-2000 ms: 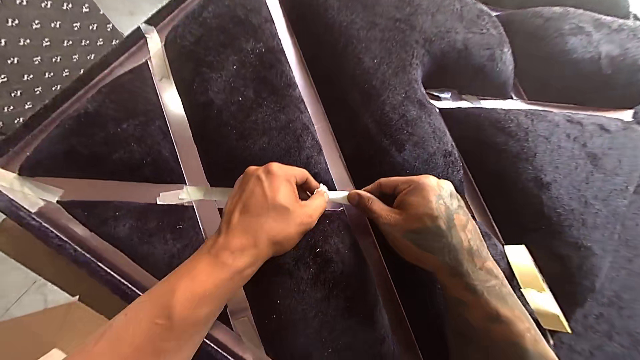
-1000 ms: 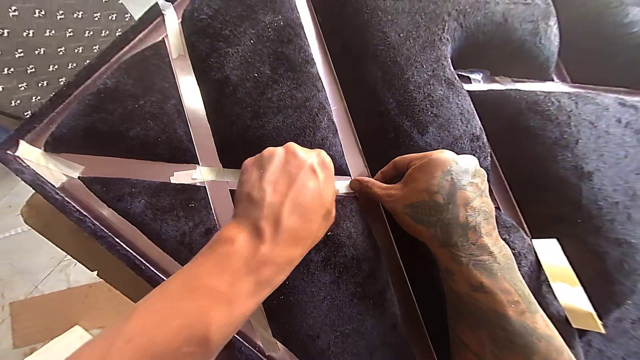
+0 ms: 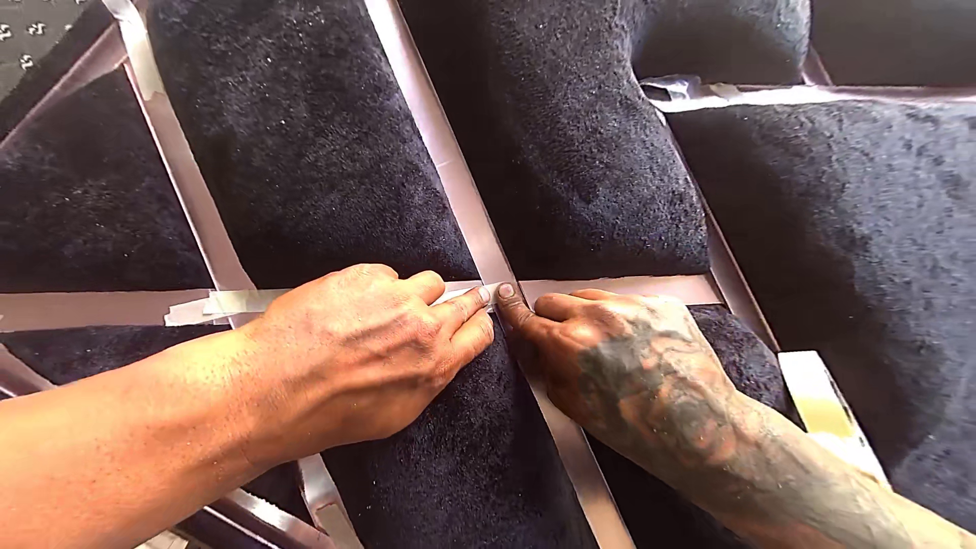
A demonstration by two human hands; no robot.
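Note:
A strip of pale tape (image 3: pixel 242 301) runs along a pinkish band (image 3: pixel 91 309) between dark plush panels (image 3: pixel 305 152). My left hand (image 3: pixel 381 343) lies over this tape, its index fingertip pressing the tape where the band meets a long diagonal band (image 3: pixel 450 175). Right beside that fingertip, my right hand (image 3: pixel 618 358) presses a finger or thumb down on the same crossing, its other fingers curled. The middle of the tape is hidden under my left hand. Whether either hand grips the tape's end cannot be told.
A cream-coloured strip or block (image 3: pixel 823 404) lies on the plush beside my right forearm. Another light band (image 3: pixel 801 95) with a loose clear piece of tape (image 3: pixel 675 88) crosses the upper right. Patterned fabric (image 3: pixel 34 42) shows at the top left corner.
My hands pinched the tape two seconds ago; now their fingertips press it against the crossing of the bands. My left hand has flattened from a fist-like shape. The view has moved closer.

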